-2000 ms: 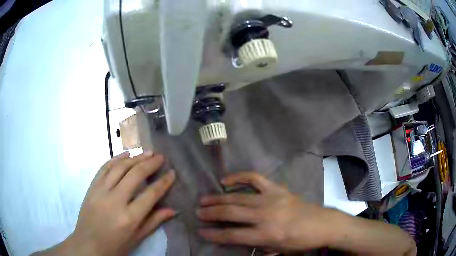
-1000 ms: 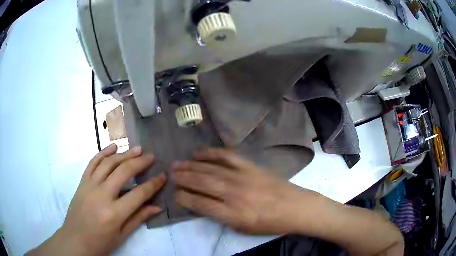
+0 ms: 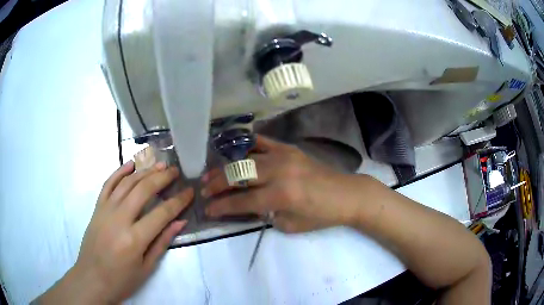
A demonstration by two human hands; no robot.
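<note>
The grey-brown cloth [image 3: 327, 122] lies on the machine bed, partly under the arm of the white sewing machine [image 3: 370, 59]. Its near end sits between my hands. My left hand [image 3: 128, 226] lies flat on the cloth's left edge, fingers spread, beside the tan block [image 3: 145, 158]. My right hand [image 3: 292, 187] presses on the cloth with its fingertips, partly behind the lower tension dial [image 3: 241, 172]. A thin silver tool [image 3: 257, 247] sticks out below my right palm, held in that hand. The needle and presser foot are hidden behind the machine's front parts.
A striped dark fold [image 3: 393, 140] of the cloth lies under the machine arm. An open tool box [image 3: 496, 179] and yellow-orange handles [image 3: 525, 189] are at the right. The white table [image 3: 53, 149] extends left and in front of the machine.
The cloth has moved away from me under the machine, and its near end has come up between my hands. My right hand has moved forward, and the silver tool now shows below it.
</note>
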